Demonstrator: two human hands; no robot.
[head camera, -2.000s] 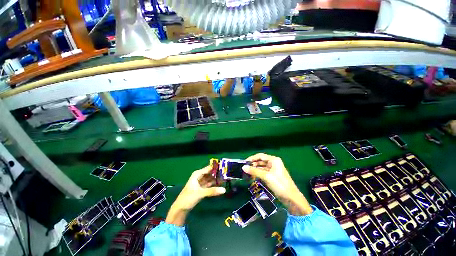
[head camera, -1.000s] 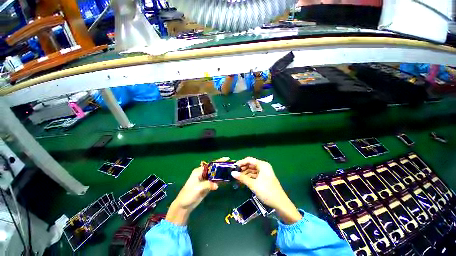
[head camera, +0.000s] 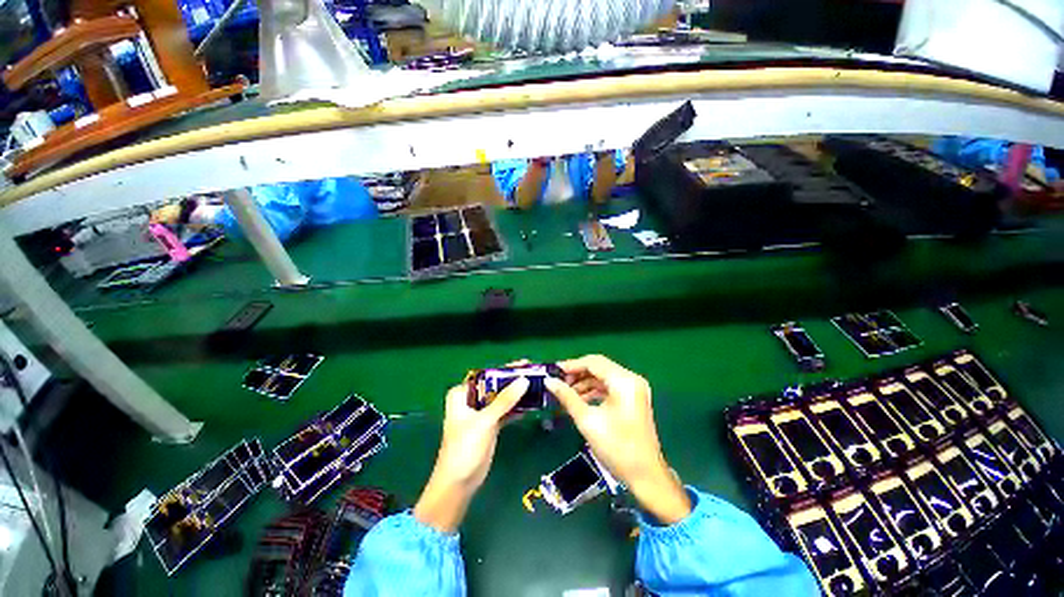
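Note:
A phone assembly (head camera: 513, 386), a small dark rectangle with a shiny screen and a reddish left end, is held level between both hands above the green surface. My left hand (head camera: 473, 429) grips its left end, thumb on the face. My right hand (head camera: 609, 408) grips its right end, thumb also on the face. The fingers hide its ends and underside. An LCD display module (head camera: 573, 480) with a yellow tail lies just below the hands, partly overlapping another piece beside my right wrist.
Screen stacks (head camera: 330, 448) and dark reddish housings (head camera: 286, 550) lie at left. A filled blister tray (head camera: 764, 452) is at right. Loose screens (head camera: 875, 332) lie beyond it. A white shelf rail (head camera: 443, 142) crosses above. Across the line are a divided tray (head camera: 411, 248), black boxes (head camera: 712, 201) and another person's hands.
The screen held by my right hand has come together with the reddish piece in my left hand. Both thumbs now press on its face. Items on the green surface have shifted rightward in view.

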